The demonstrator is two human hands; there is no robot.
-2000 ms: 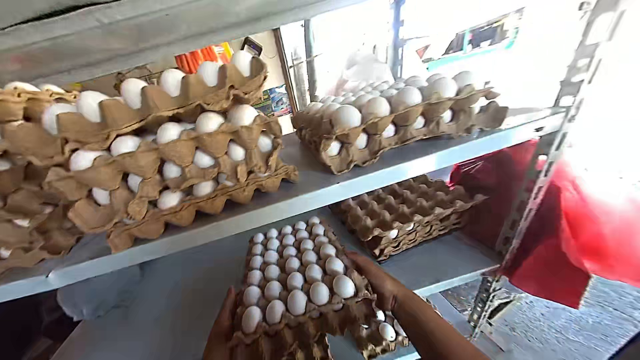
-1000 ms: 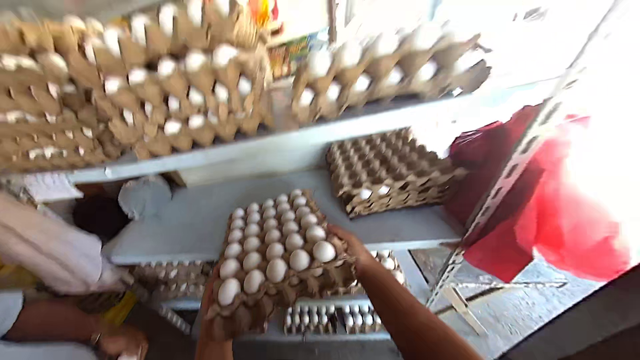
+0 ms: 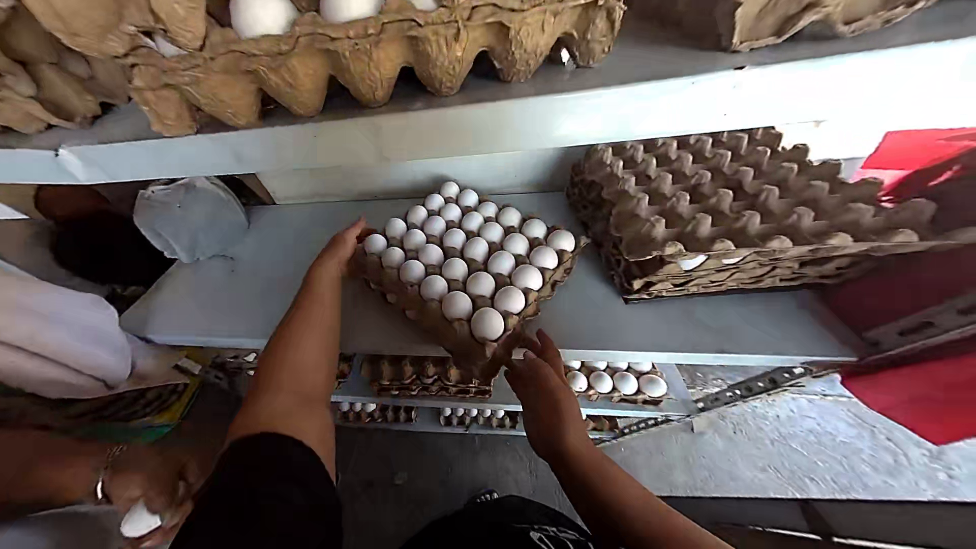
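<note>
A stack of brown pulp egg trays (image 3: pixel 450 328), its top one full of white eggs (image 3: pixel 475 249), sits turned cornerwise on the grey middle shelf (image 3: pixel 297 252), its near corner at the front edge. My left hand (image 3: pixel 345 248) is against the stack's left corner, its fingers partly hidden behind it. At the near corner, my right hand (image 3: pixel 543 396) touches the tray with its fingertips, fingers spread. To the right stand stacked pulp trays (image 3: pixel 747 206) whose top cups look empty, with a little white showing between layers.
Egg trays (image 3: pixel 366 53) stand on the upper shelf, close above. Lower shelves hold more trays (image 3: pixel 427 375). A co-worker's hand (image 3: pixel 149 488) holds a white piece, perhaps an egg, at lower left. A perforated metal upright (image 3: pixel 732 396) and red plastic (image 3: pixel 923 389) are at right.
The egg tray stack, held in both my hands in front of the shelf earlier, now rests on the middle shelf. My right hand has shifted to its near corner. The view has moved closer.
</note>
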